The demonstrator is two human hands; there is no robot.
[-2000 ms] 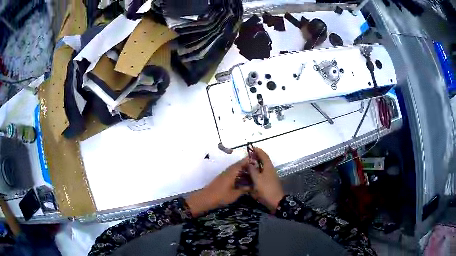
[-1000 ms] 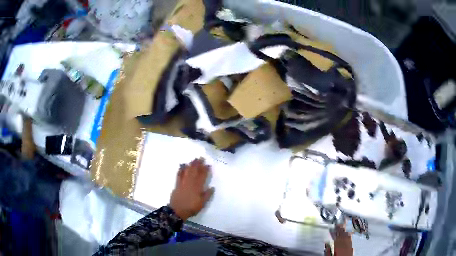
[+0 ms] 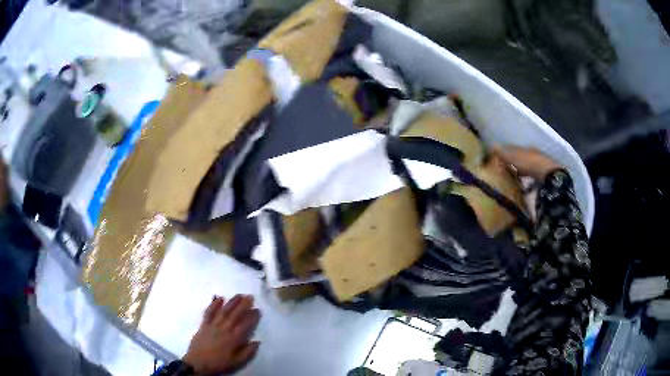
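Observation:
A heap of cut pieces lies behind the machine table: tan perforated pieces (image 3: 375,242), dark pieces (image 3: 312,125) and white pieces (image 3: 334,170). My left hand (image 3: 226,334) lies palm down on the white table (image 3: 198,283), fingers spread and empty. My right hand (image 3: 525,163) reaches to the far right side of the heap, by the tub's wall. Its fingers are partly hidden among tan and dark pieces, so I cannot tell whether it grips one.
A white tub (image 3: 470,70) curves behind the heap. A shiny brown cardboard sheet (image 3: 121,264) covers the table's left end, beside a blue strip (image 3: 121,165). Part of the sewing machine's bed (image 3: 400,345) shows at the bottom. Another person's sleeve is at the left edge.
My right hand has gone from the sewing machine to the heap's far right side. My left hand stays flat on the table. The view has shifted towards the heap, and the machine is mostly out of view.

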